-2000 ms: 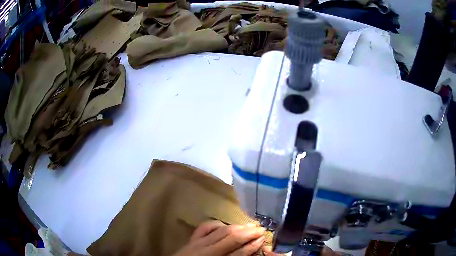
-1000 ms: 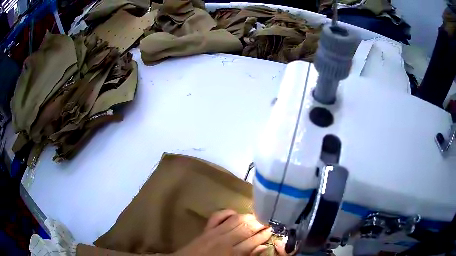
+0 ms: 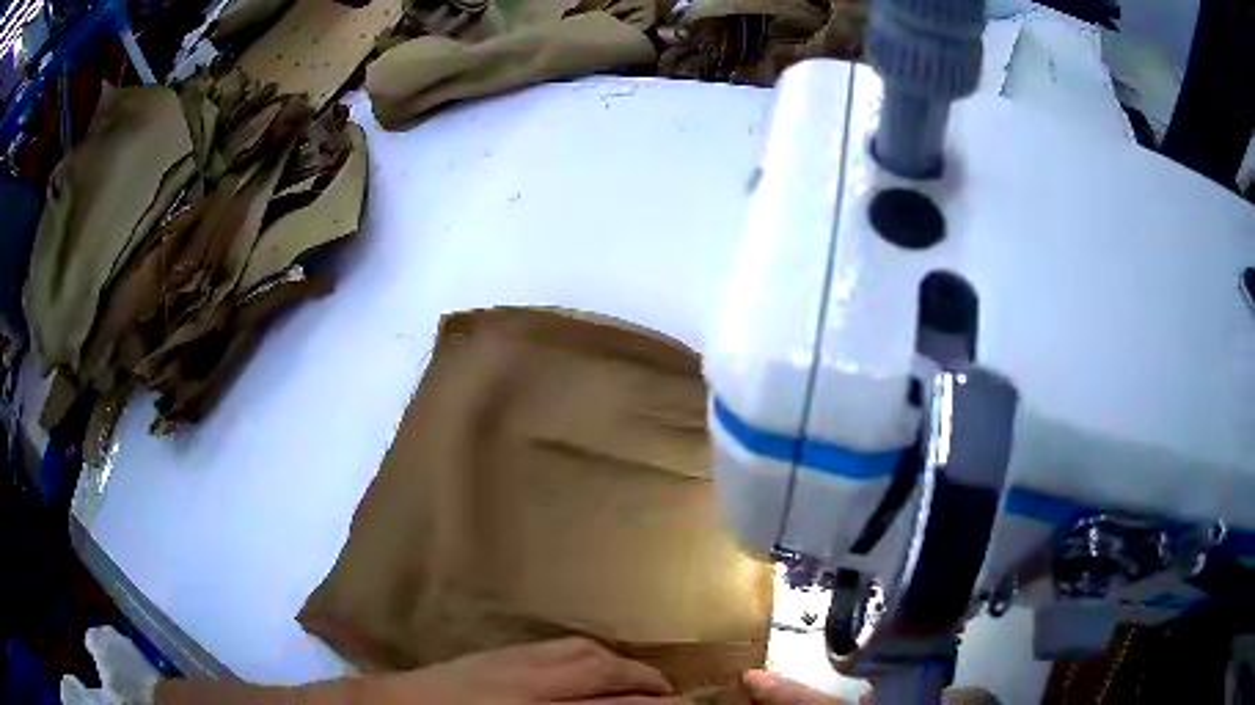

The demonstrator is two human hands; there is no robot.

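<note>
A khaki-brown fabric panel [image 3: 551,482] lies on the white table left of the sewing machine head [image 3: 840,358], its right edge beside the lit needle area [image 3: 805,613]. My left hand [image 3: 578,671] is at the panel's lower edge, fingers together, holding the fabric there; the frame's bottom cuts it off. Of my right hand, a fingertip [image 3: 778,687] shows at the panel's lower right corner. The rest is cut off or behind the chrome take-up lever guard [image 3: 950,510], so its grip cannot be told.
A loose heap of khaki-brown pieces [image 3: 193,248] lies on the table's left side. More khaki-brown pieces [image 3: 509,62] lie along the far edge. Dark brown strips [image 3: 1101,668] hang at the lower right. Something whitish [image 3: 110,671] shows at the lower left.
The view has shifted. The panel's lower edge has come into view, and the panel's right edge now shows beside the needle area. My left hand has moved left and down from the needle area, flatter than before.
</note>
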